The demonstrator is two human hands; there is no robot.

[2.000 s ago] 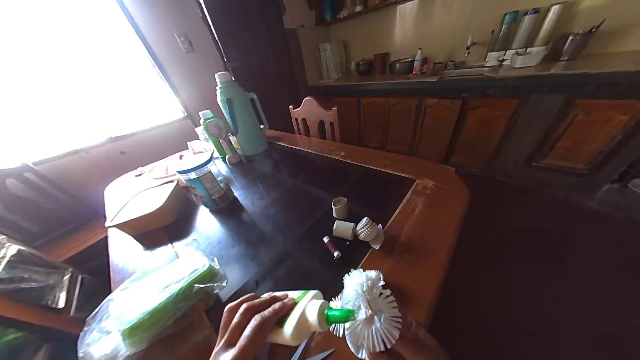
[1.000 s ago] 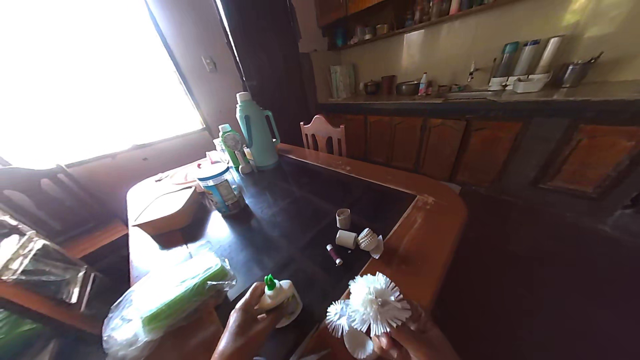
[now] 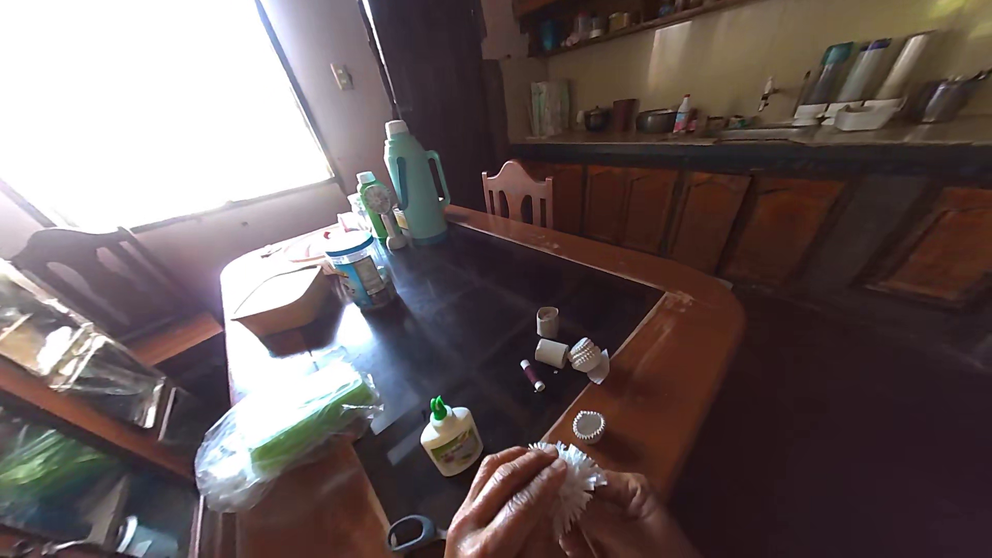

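Both hands are together at the table's near edge. My left hand point(image 3: 508, 504) presses its fingers on a white fringed paper flower point(image 3: 576, 484), which my right hand point(image 3: 632, 515) grips from the other side. A white glue bottle point(image 3: 452, 440) with a green cap stands upright just left of my left hand. Scissors point(image 3: 413, 533) lie partly under that hand, only a handle showing. Beyond the hands are a small round piece with a beaded rim point(image 3: 589, 426), a spool of dark thread point(image 3: 532, 376), white rolls point(image 3: 551, 353) and a ridged white piece point(image 3: 585, 355).
Clear plastic bags with green contents point(image 3: 302, 426) lie at the left. Farther back stand a blue-lidded container point(image 3: 360, 271), a tan box point(image 3: 283, 298), a green bottle point(image 3: 372, 205) and a teal thermos jug point(image 3: 418, 186). A wooden chair point(image 3: 518, 194) is behind the table point(image 3: 697, 310).
My left hand has let go of the glue bottle, which now stands on the table, and has moved to the paper flower. The small beaded-rim piece now lies on the table beyond my hands.
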